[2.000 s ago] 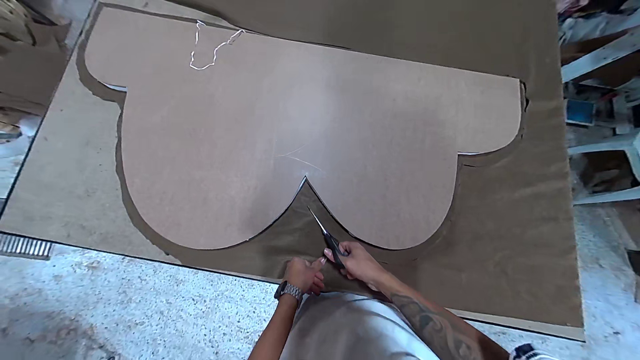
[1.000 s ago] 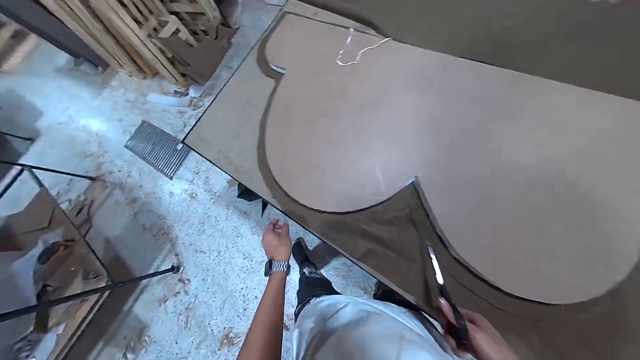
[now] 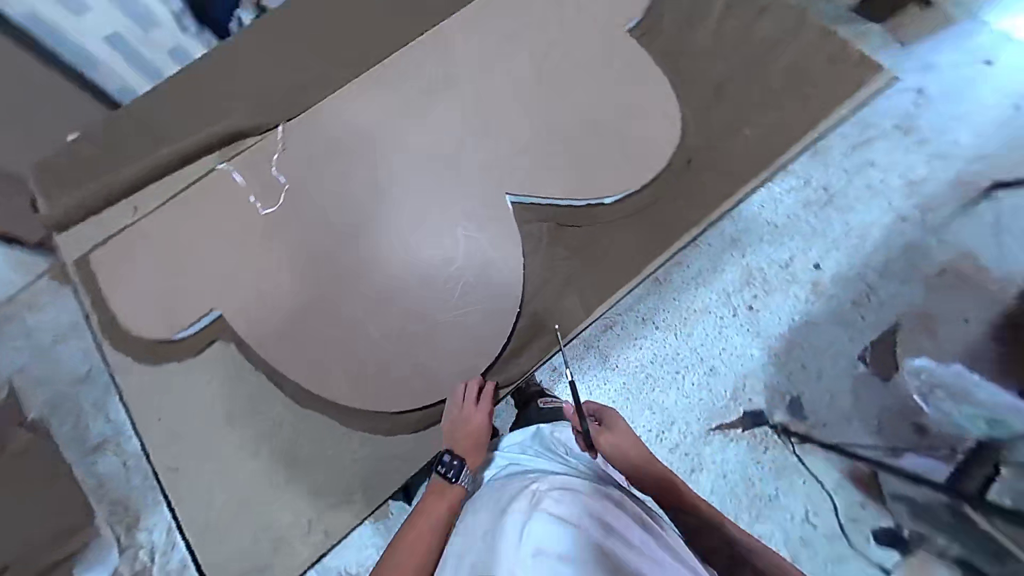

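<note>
A large scalloped tan board (image 3: 384,240) lies over brown fabric (image 3: 720,96) on a wide worktable (image 3: 264,464). My left hand (image 3: 470,416), with a watch on its wrist, rests at the near edge of the board, its fingertips by the dark fabric margin; whether it pinches the fabric cannot be told. Away from the board, past the table edge, my right hand (image 3: 596,432) grips scissors (image 3: 572,384) with dark handles, their blades together and pointing away from me. Light string (image 3: 276,180) lies across the board's far edge.
Around the table is a speckled concrete floor (image 3: 720,320). At the lower right stand a dark metal bar (image 3: 872,460), a thin cable (image 3: 824,488) and clear plastic (image 3: 960,400). A rolled fold of fabric (image 3: 168,168) runs along the far table edge. My shoe (image 3: 536,402) is beside the table.
The view has swung strongly. My left hand, off the table one second ago, is now at the board's near edge. The scissors, over the fabric before, are now held beyond the table edge.
</note>
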